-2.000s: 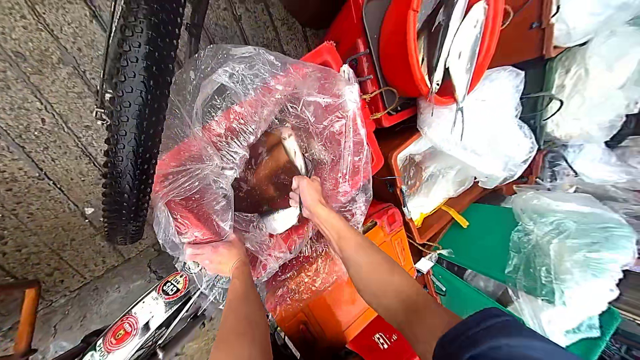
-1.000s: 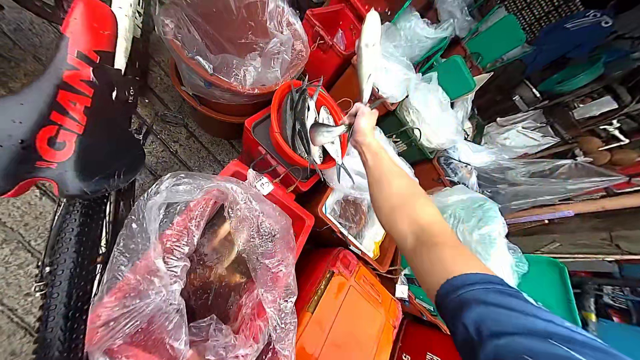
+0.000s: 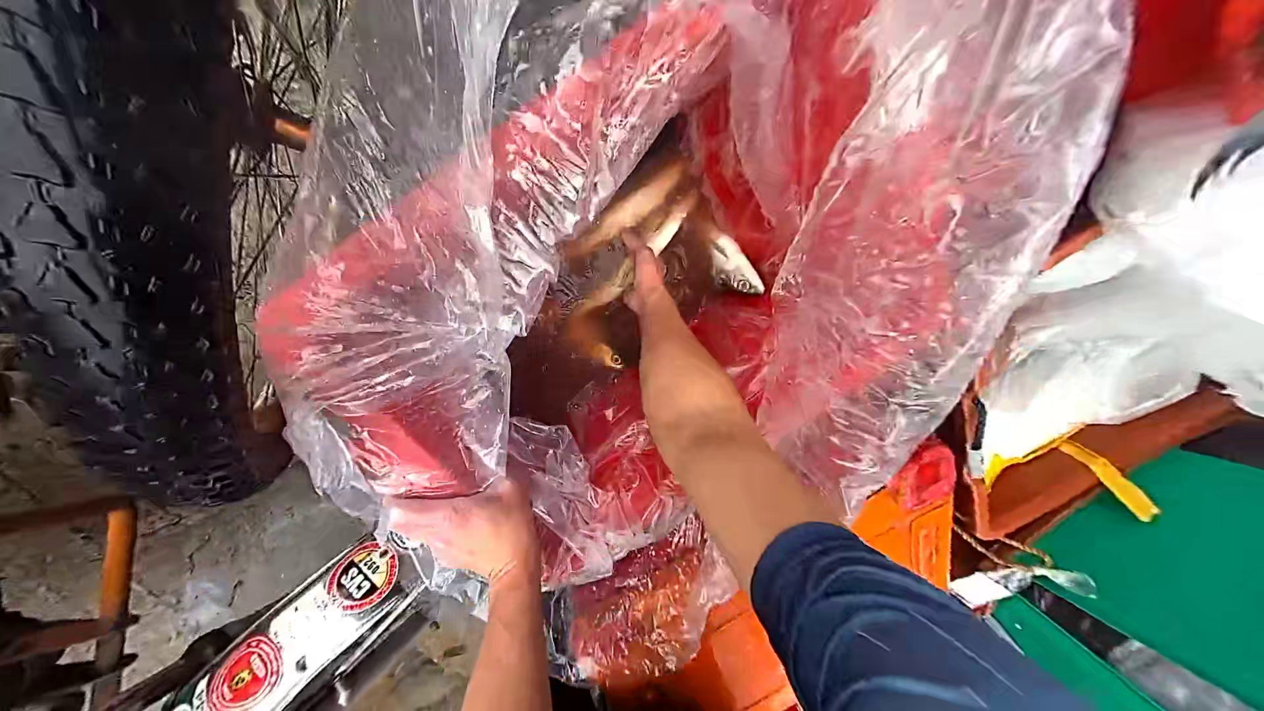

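A red container [image 3: 395, 444] is lined with a clear plastic bag [image 3: 889, 276] that spreads wide over its rim. Dark brownish water fills part of it, with several fish in it; one pale fish head [image 3: 736, 265] shows at the right, and another fish [image 3: 597, 346] lies low in the water. My left hand [image 3: 474, 528] is closed on the container's near rim through the bag. My right hand [image 3: 642, 272] reaches into the water among the fish, its fingers partly under the surface, touching a long pale fish [image 3: 671, 225]; whether it grips it is unclear.
A bicycle tyre [image 3: 109, 247] stands close on the left, with a white bicycle frame part [image 3: 296, 627] below. An orange crate [image 3: 731, 652] lies under the container's near side. At the right are white plastic bags [image 3: 1116, 346], a yellow strap [image 3: 1106, 479] and a green lid [image 3: 1175, 573].
The view has shifted back and closer to the lined container. My right hand, holding fish over the red bucket one second ago, is now down in the water. My left hand is back in view at the rim.
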